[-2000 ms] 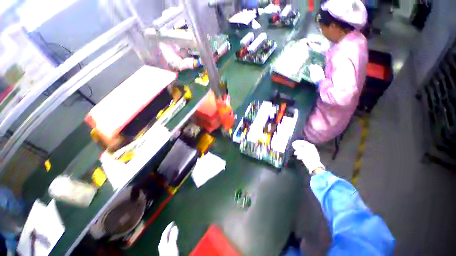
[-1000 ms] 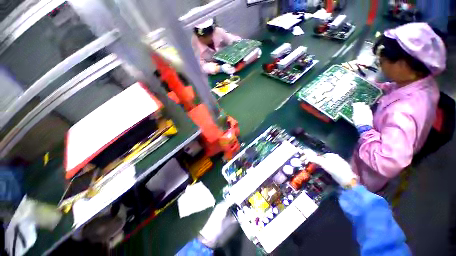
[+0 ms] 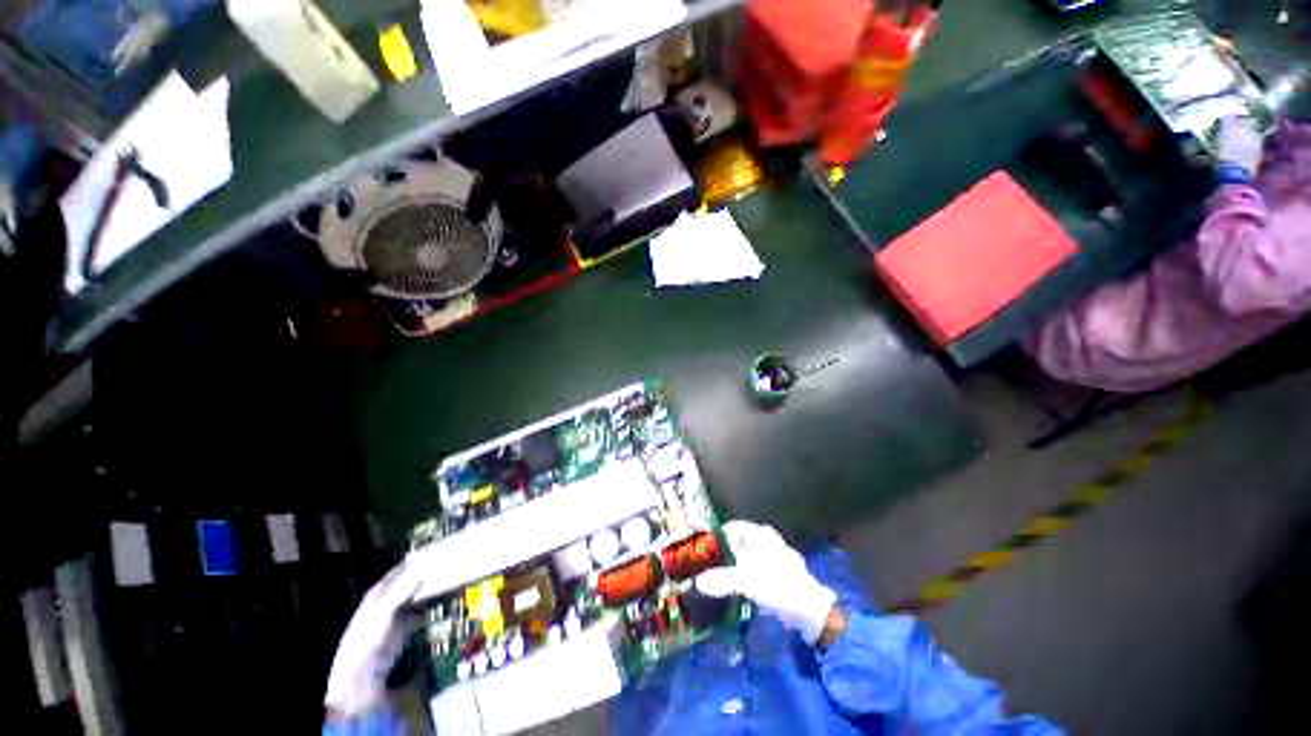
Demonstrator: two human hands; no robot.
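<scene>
The power board (image 3: 554, 496) is green and crowded with parts, with a long white heatsink across it and two copper-red wound chokes (image 3: 628, 578) at its right part. My left hand (image 3: 377, 633), in a white glove, grips the board's left edge. My right hand (image 3: 769, 572), also gloved, grips its right edge by the chokes. The board is close to my body, over the front of the bench; I cannot tell if it touches the bench. A small green pot (image 3: 772, 377) stands on the mat beyond the board, with a thin dark tool beside it on its right.
A red-orange pad (image 3: 976, 263) lies at the right, near a person's pink sleeve (image 3: 1239, 245). White paper (image 3: 703, 247) lies behind the board. A panda-eared fan (image 3: 426, 245) stands under the shelf. Black bins (image 3: 216, 618) are at the left. Crumpled red bags (image 3: 870, 79) hang at the back.
My hands have brought the board from the right, near the neighbouring worker, back in front of me. The view has swung left and down; the red pad now shows where the board was.
</scene>
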